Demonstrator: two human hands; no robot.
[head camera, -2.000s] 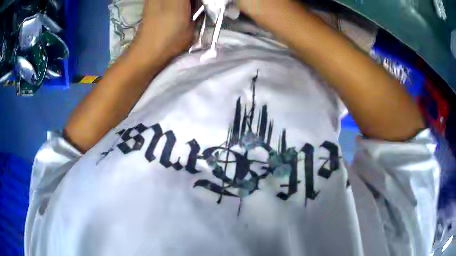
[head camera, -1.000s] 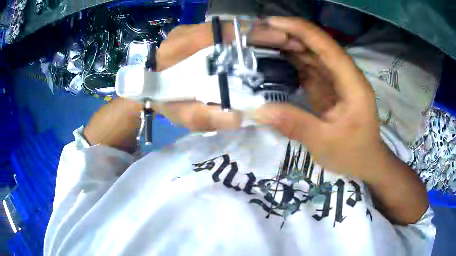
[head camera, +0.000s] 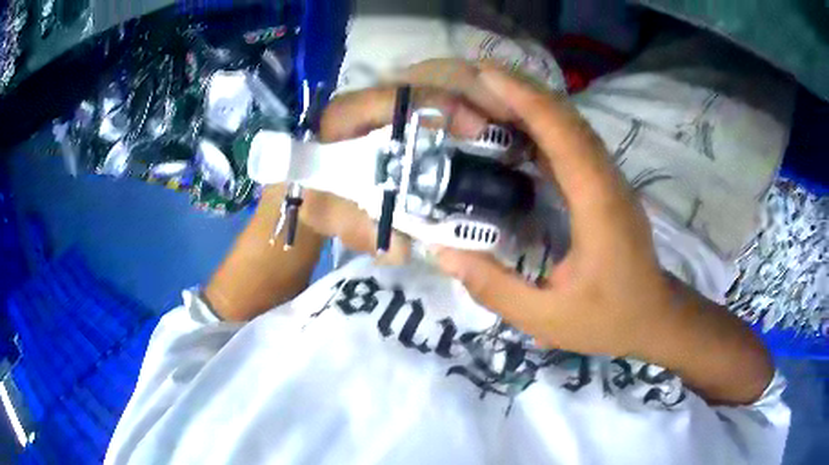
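Observation:
A white model motorcycle body (head camera: 350, 163) lies across both hands above my lap, its narrow end to the left. Its black tyre (head camera: 491, 186) points right, with slotted covers on both sides, the nearer one (head camera: 474, 233) clearest. Two black bars cross the body, a long one (head camera: 389, 209) near the wheel and a shorter one at the left end. A shiny wire loop (head camera: 427, 118) stands beside the long bar. My left hand (head camera: 341, 213) holds the body from behind and below, partly hidden by it. My right hand (head camera: 591, 227) curves around the wheel end, its thumb near the slotted cover.
A bin of shiny silver and dark green parts (head camera: 218, 100) stands at the upper left. Many small silvery parts (head camera: 786, 263) fill a blue crate at the right. Blue crates (head camera: 82, 318) stand at the lower left. The dark green bench edge (head camera: 764, 36) curves along the top.
The model came into view from the top edge between the first two frames. Since then it has shifted slightly right and turned, so both slotted covers show. Both hands moved with it.

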